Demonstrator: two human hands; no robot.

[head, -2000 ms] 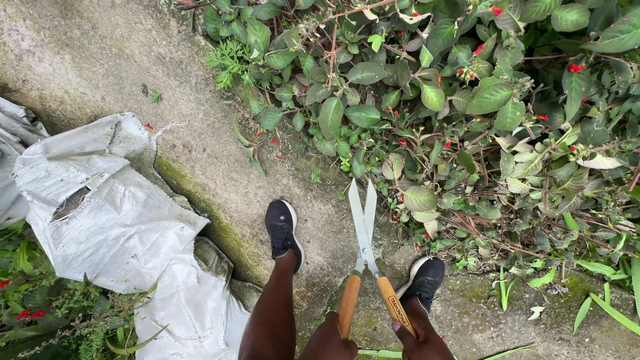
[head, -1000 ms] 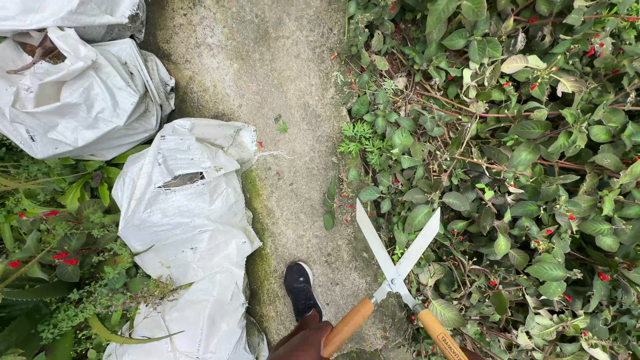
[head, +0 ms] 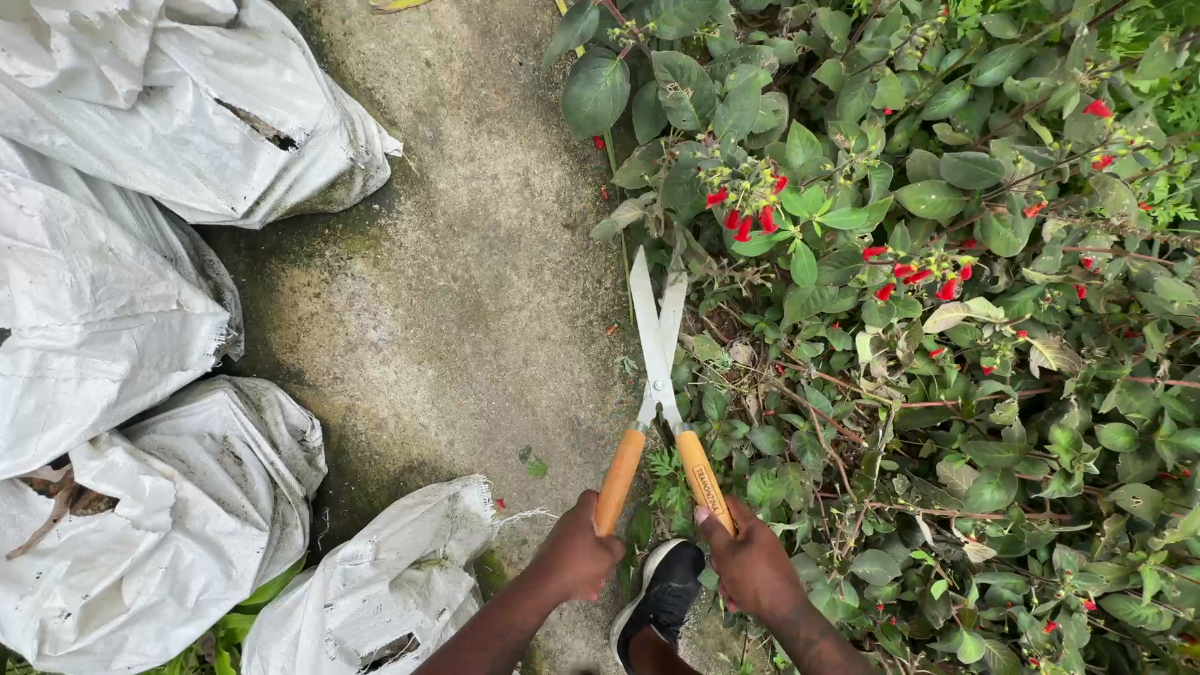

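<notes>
Tramontina hedge shears (head: 659, 361) with wooden handles point away from me, their blades slightly apart. My left hand (head: 575, 551) is closed around the left handle, and my right hand (head: 753, 560) grips the right one near its end. The blades lie over the boundary between the concrete path (head: 450, 309) and the leafy red-flowered plants (head: 844, 244). The right blade's tip is at some drooping leaves; whether it touches them I cannot tell.
White woven sacks (head: 150, 534), several of them and some torn, line the left side of the path. A black shoe (head: 661, 595) is on the path below the shears. Dense foliage covers the right side.
The view has shifted a lot along the path, and more sacks show. The shears' blades, wide apart one second ago, are now closer together.
</notes>
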